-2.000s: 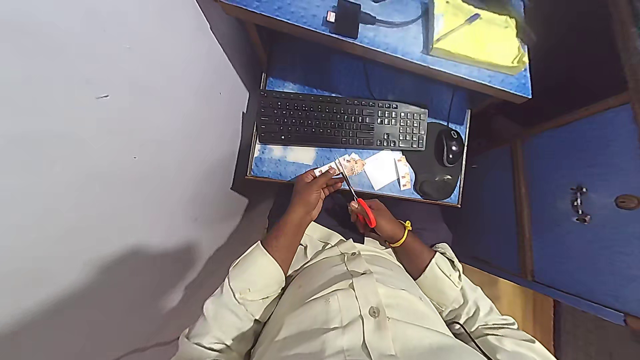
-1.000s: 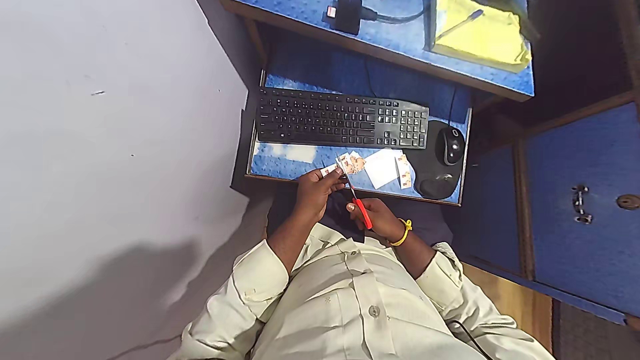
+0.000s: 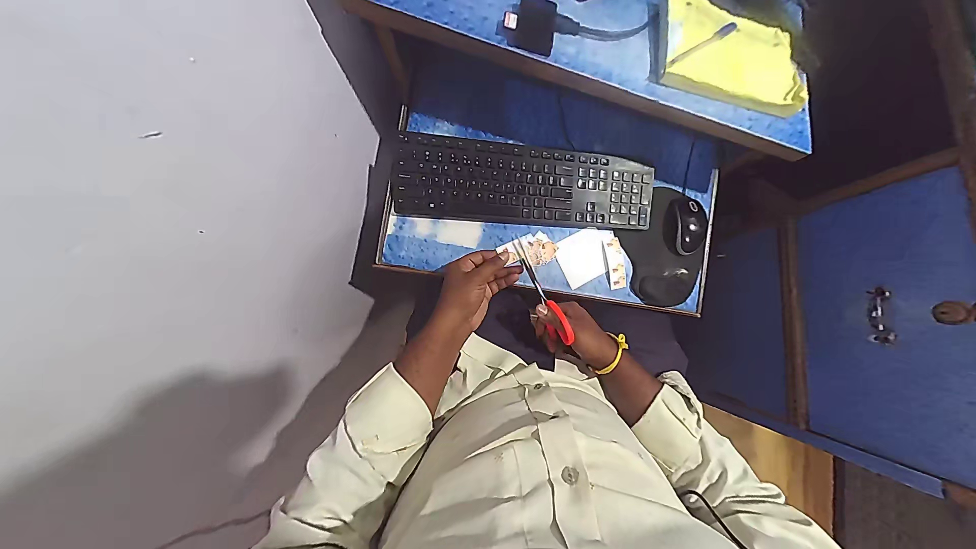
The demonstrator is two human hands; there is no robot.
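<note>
My left hand [image 3: 474, 286] pinches a small printed paper piece [image 3: 509, 252] between thumb and fingers, above the front edge of the keyboard tray. In my right hand [image 3: 573, 329] is a pair of scissors [image 3: 560, 322] with red handles, its blades pointing up and left to the held paper. Beyond the blades lie printed paper cut-outs [image 3: 542, 250]. To their right are a white sheet of paper [image 3: 582, 258] and a narrow printed strip [image 3: 614, 262]. Whether the blades are cutting the paper at this instant is too small to tell.
A black keyboard [image 3: 522, 183] fills much of the blue tray. At its right, a black mouse [image 3: 690, 225] rests on a black mouse pad [image 3: 662, 282]. The desk edge [image 3: 610, 95] overhangs the back, with a card reader [image 3: 534, 27] and a pen [image 3: 703, 44] on a yellow item [image 3: 736, 65].
My left hand's fingers have spread somewhat and shifted on the paper. The scissors in my right hand have changed angle slightly. The loose white sheet has stayed in place.
</note>
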